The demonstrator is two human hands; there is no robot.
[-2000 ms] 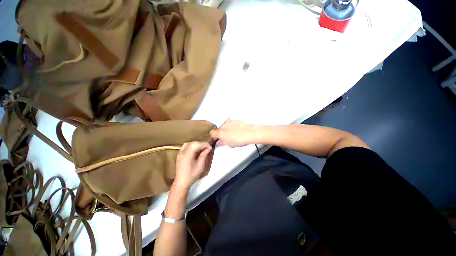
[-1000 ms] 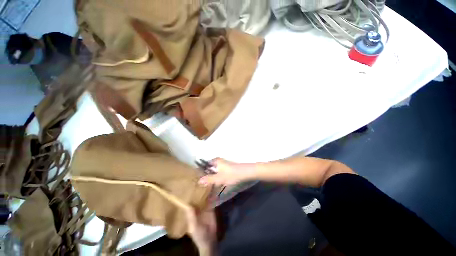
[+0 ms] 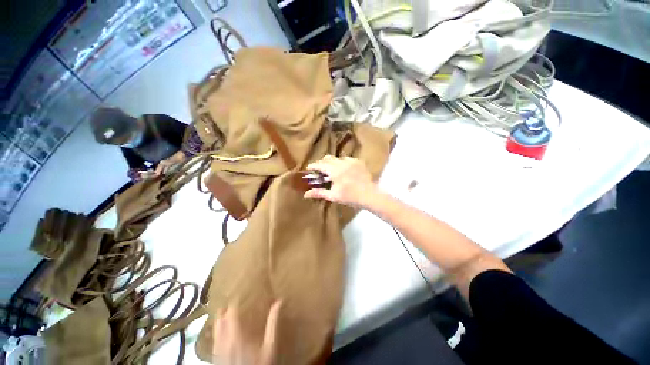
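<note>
A brown tote bag [image 3: 285,249] lies lengthwise in front of me, its far end against the piled brown bags. My right hand [image 3: 346,184] is at its far end, closed around a small dark and pale tool [image 3: 316,180], possibly a thread burner pen. A thin black cord [image 3: 413,251] shows below my right forearm. My left hand [image 3: 246,338] is on the bag's near part, blurred and cut off by the lower edge. Its fingers look spread, but whether they grip the cloth is unclear. The yellow seam strip of this bag is not visible.
Brown bags [image 3: 267,100] with reddish-brown tabs are heaped behind. Off-white bags [image 3: 463,53] are piled at the back right beside a red and blue-grey bottle [image 3: 529,137]. Brown straps [image 3: 146,285] lie at left on the white-covered table [image 3: 570,178]. A person [image 3: 142,139] in a cap is beyond it.
The bag has turned from crosswise to lengthwise and moved towards the pile. My right hand has moved up and away with the tool. The view has lifted, showing more of the far side.
</note>
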